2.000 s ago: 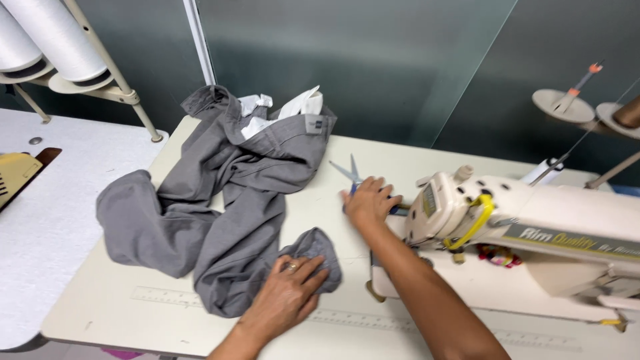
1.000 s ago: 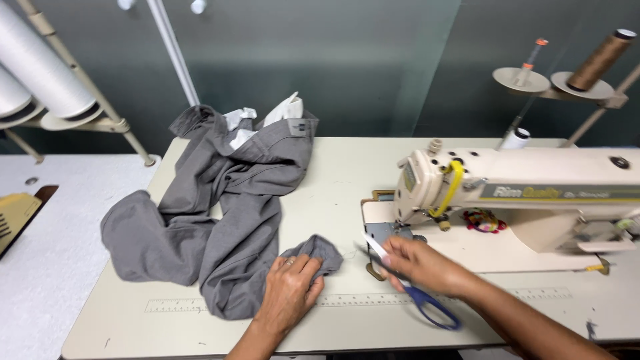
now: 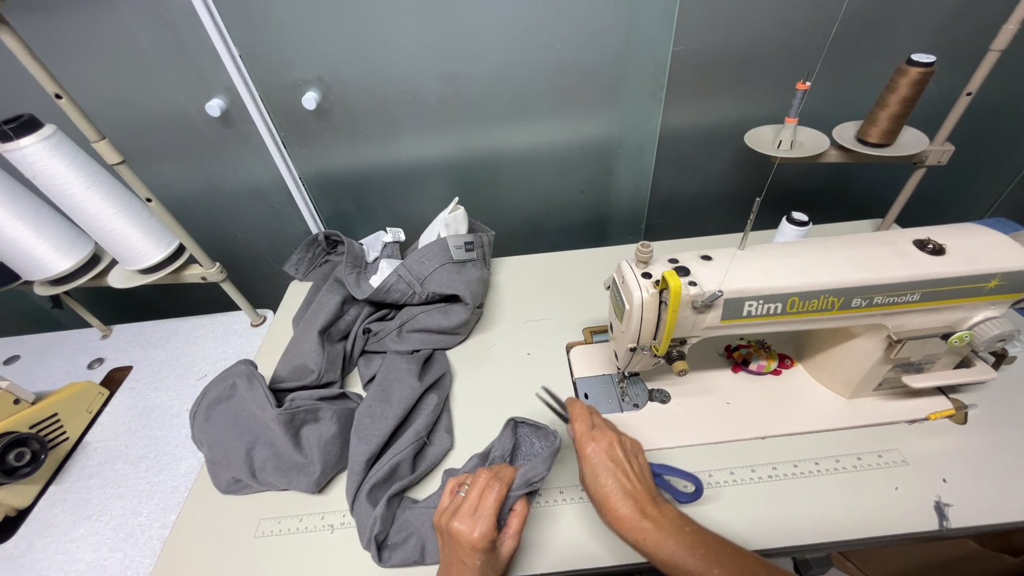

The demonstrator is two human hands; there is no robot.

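A pair of grey trousers [image 3: 404,400] lies bunched on the sewing table, its waistband and white pocket lining at the back. My left hand [image 3: 480,516], with a ring on one finger, grips the fabric beside the open hem of one leg, at the front. To its right, my right hand [image 3: 612,464] is closed around blue-handled scissors [image 3: 680,482]; two narrow dark tips point up-left beyond the fingers, above the hem, not touching it. The palm hides the middle of the scissors. Just behind this hand is the needle area of a white sewing machine [image 3: 824,296].
A printed ruler scale [image 3: 808,466] runs along the front of the table [image 3: 520,320]. A multicoloured turtle-shaped item [image 3: 756,358] sits under the machine arm. Thread cones [image 3: 896,104] stand behind it. At left are white cones [image 3: 96,200] and part of a yellowish machine [image 3: 48,440].
My right hand reached the scissors on the table two seconds ago, then brought them forward; since one second ago it has moved left, nearer the hem. My left hand stays at the trouser leg.
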